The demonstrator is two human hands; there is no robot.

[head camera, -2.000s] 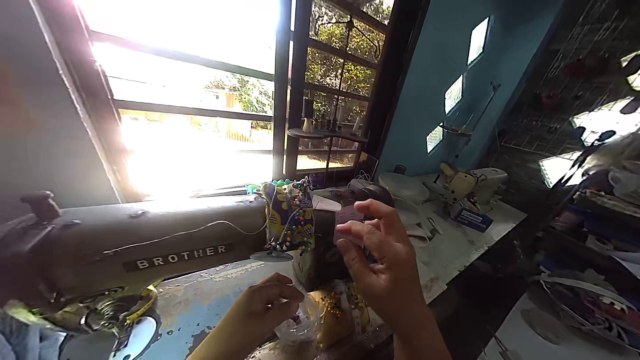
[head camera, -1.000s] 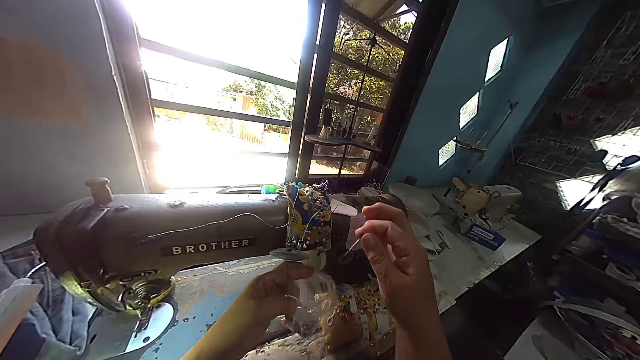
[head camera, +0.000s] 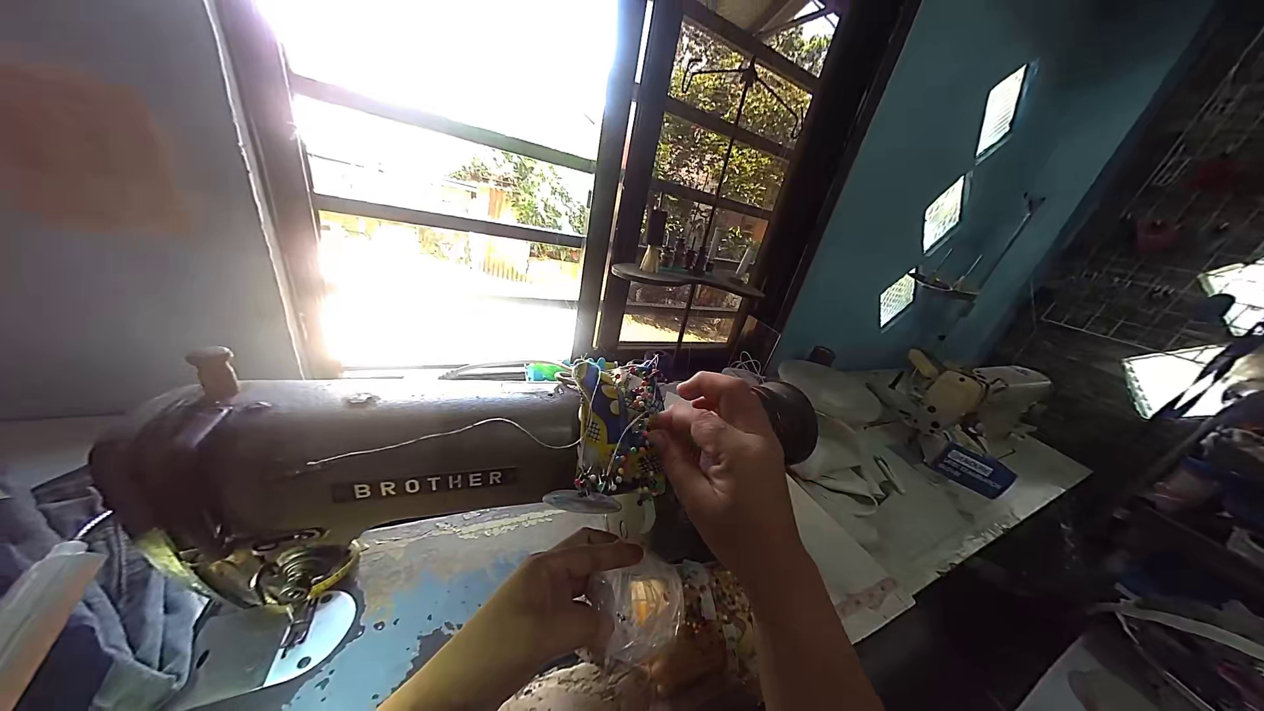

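Observation:
A dark Brother sewing machine [head camera: 425,444] stands on a worn blue table. Strapped around its arm is a blue and yellow patterned cloth pincushion [head camera: 604,425], full of pins with coloured heads. My right hand [head camera: 726,454] is at the right side of the pincushion, thumb and fingertips pinched together; whether a pin is between them cannot be told. Below the machine arm my left hand [head camera: 568,592] has its thumb and fingers at a clear plastic bag [head camera: 642,607], which hangs at its right side. A pale thread [head camera: 434,434] lies across the machine's front.
Grey-blue cloth [head camera: 114,612] lies left of the needle area. Behind is a barred window, with a thread stand [head camera: 686,276] near it. On the right-hand table are pale fabric [head camera: 839,459], a second sewing machine [head camera: 963,395] and a blue box [head camera: 973,469].
My right hand has moved to the pincushion; one second ago it was a little to the right, near a thin object. The view has shifted left.

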